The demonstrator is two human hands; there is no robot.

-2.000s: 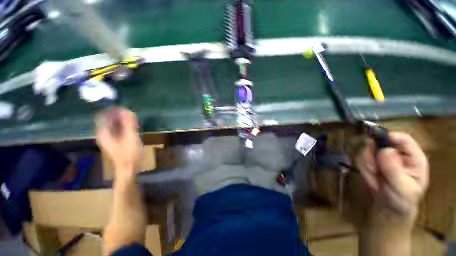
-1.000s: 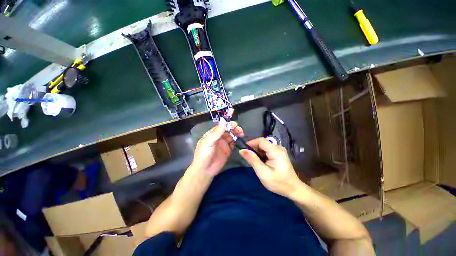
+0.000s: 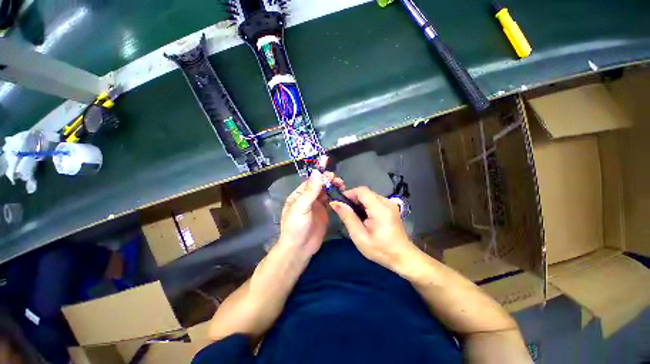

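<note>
The open styling brush handle [image 3: 287, 106] lies on the bench, with blue, red and white wires inside and its lower end at the front edge. The loose dark shell half [image 3: 213, 99] lies to its left, with a green circuit board [image 3: 234, 134] and thin wires running across to the handle. My left hand [image 3: 305, 213] pinches small wire ends just below the handle's end. My right hand [image 3: 370, 222] holds the black power cord end [image 3: 345, 202] against them. The fingers hide the exact joint.
A mallet [image 3: 456, 71] and yellow screwdriver [image 3: 513, 32] lie at right on the bench. Yellow-handled pliers [image 3: 87, 117], a white tub [image 3: 77, 158] and crumpled white cloth [image 3: 25, 153] are at left. Cardboard cartons [image 3: 574, 199] stand below. A person's dark sleeve [image 3: 53, 284] shows at lower left.
The right hand dropped the mallet's grip, and both hands came together at the handle's lower end with the black cord. Over the last second they have barely moved; the view shifted slightly.
</note>
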